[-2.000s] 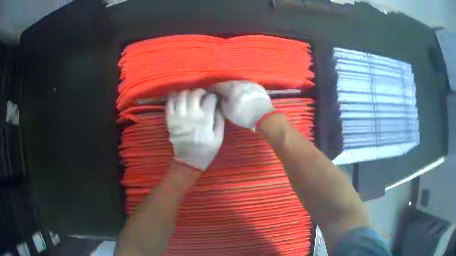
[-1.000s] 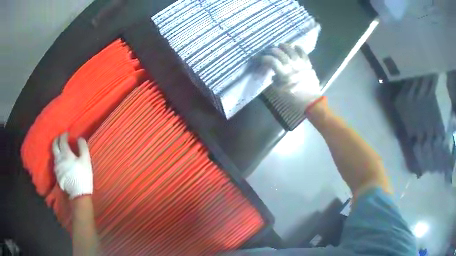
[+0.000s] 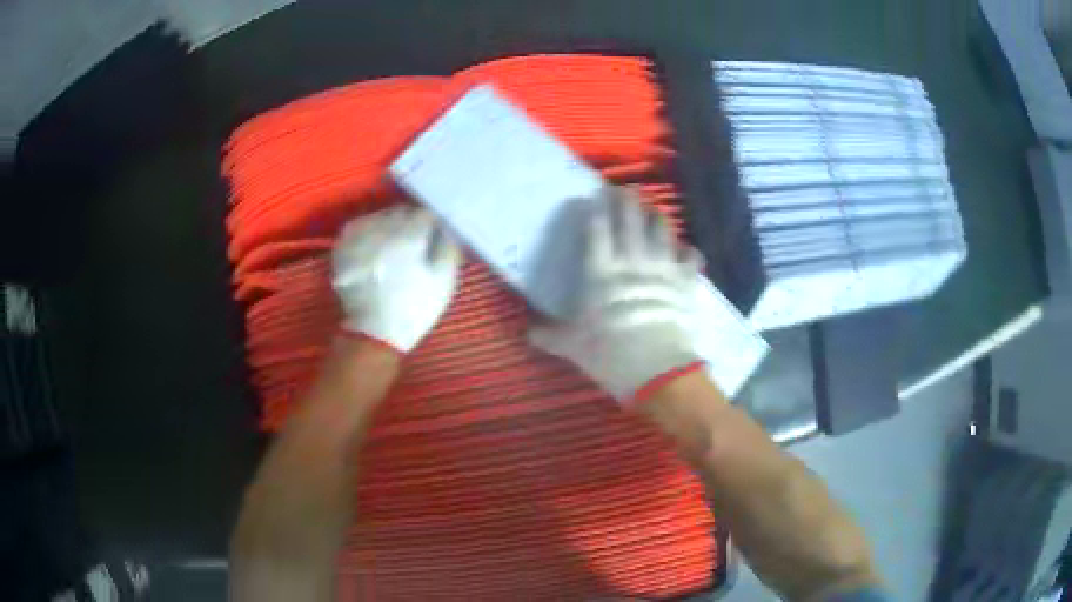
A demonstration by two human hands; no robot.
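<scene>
My right hand [image 3: 635, 294], in a white knitted glove, holds a pale metal panel [image 3: 506, 194] tilted diagonally above the red dividers [image 3: 494, 423]. The panel's upper left end reaches over the rear dividers, and its lower right end shows past my wrist. My left hand [image 3: 394, 276], also gloved, rests on the dividers just left of the panel, near the gap between the rear and front rows. Its fingertips are blurred, and I cannot tell whether they touch the panel. The pale panel stack [image 3: 846, 188] lies to the right.
The black table [image 3: 141, 318] surrounds the red rows. A dark block [image 3: 856, 370] is at the near side of the panel stack, by the table's pale edge [image 3: 976, 365]. Grey stacked parts [image 3: 999, 517] stand on the floor at the lower right.
The view has turned back from the panel stack to the red rows. My right hand has left the stack and brought a panel over the dividers. My left hand stays at the dividers.
</scene>
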